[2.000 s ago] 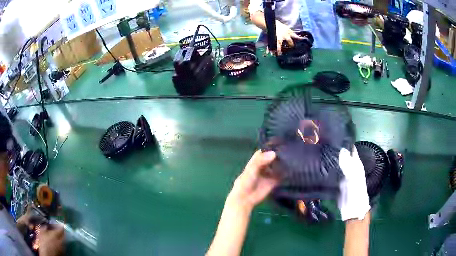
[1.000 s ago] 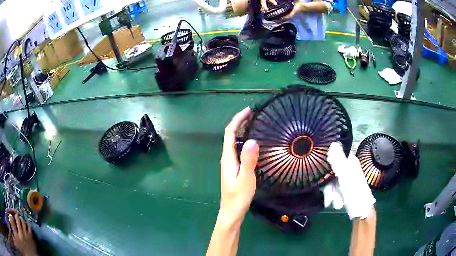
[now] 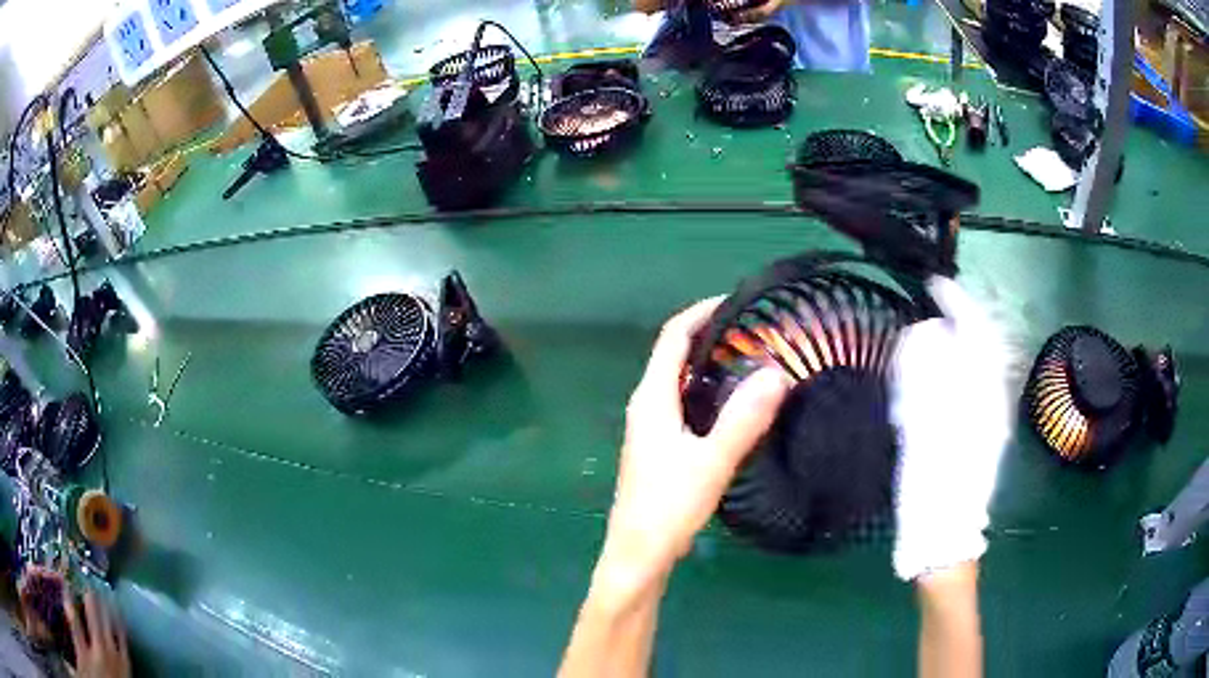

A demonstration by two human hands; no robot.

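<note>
A black desk fan (image 3: 849,437) is held between both my hands, right of centre above the green bench. Its slatted rear housing with a dark round disc faces me, and orange light shows behind the upper slats. Its flat black base (image 3: 895,212) points away from me at the top, slightly blurred. My bare left hand (image 3: 696,444) grips the fan's left rim, thumb on the slats. My white-gloved right hand (image 3: 948,431) is on the fan's right side; its fingertips are partly hidden or blurred.
One fan (image 3: 375,351) lies left on the bench (image 3: 398,556), another (image 3: 1087,397) lies right. A black cable (image 3: 597,209) crosses behind. Beyond are a boxy black item (image 3: 471,152), fans, green-handled cutters (image 3: 941,130) and a person's hands. A metal post (image 3: 1103,133) stands right; another hand (image 3: 100,636) is lower left.
The fan in my hands has been turned over: the front grille with its copper ring faced me, now the rear housing does. The base has gone from below the head to above it.
</note>
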